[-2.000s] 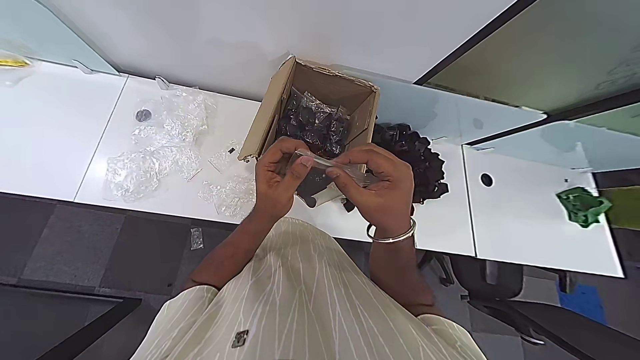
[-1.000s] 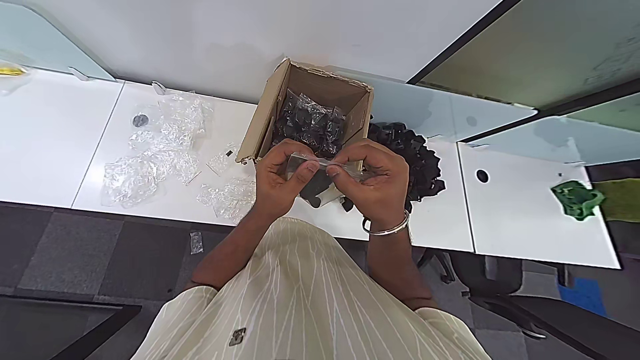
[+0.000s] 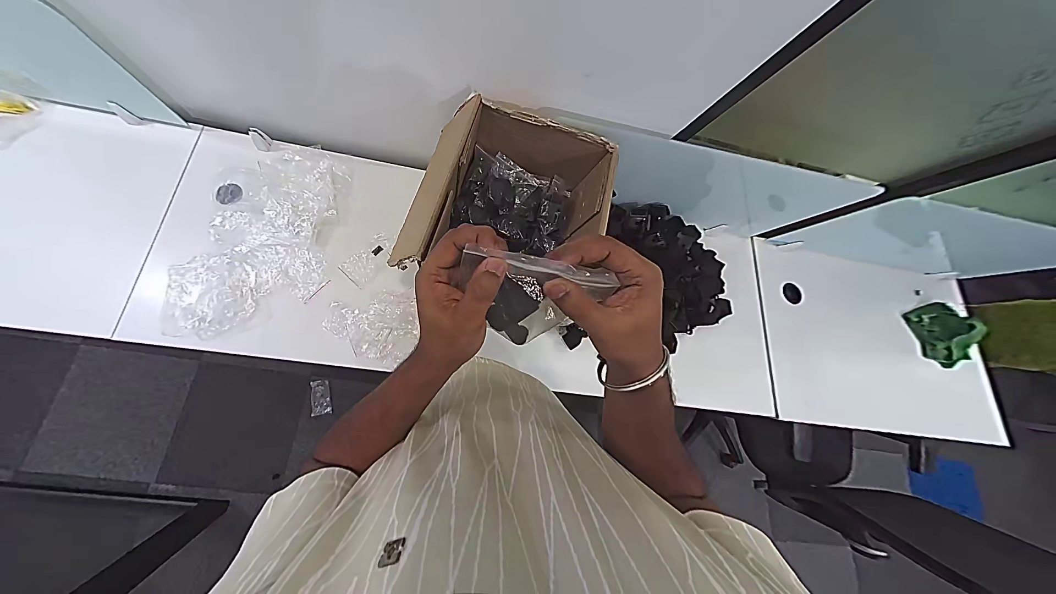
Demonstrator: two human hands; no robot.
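A clear plastic bag [image 3: 528,266] is pinched along its top edge between my left hand [image 3: 458,297] and my right hand [image 3: 610,301]. A black piece [image 3: 511,309] shows in the lower part of the bag; its exact kind cannot be told. Just beyond my hands stands an open cardboard box [image 3: 598,186] with bagged black pieces [image 3: 507,198] in it. Right of the box, partly behind my right hand, lies a heap of loose black pieces [image 3: 681,264].
Crumpled clear plastic bags [image 3: 247,256] lie on the white table [image 3: 58,231] at the left. A green plastic bag [image 3: 940,332] is at the far right. A glass partition [image 3: 709,173] runs behind the table. Office chairs [image 3: 792,450] stand at the lower right; a small clear packet [image 3: 321,398] is on the floor.
Both hands stay at the bag's top edge. More of that edge shows between the fingers now, and the black piece below it is plainer to see.
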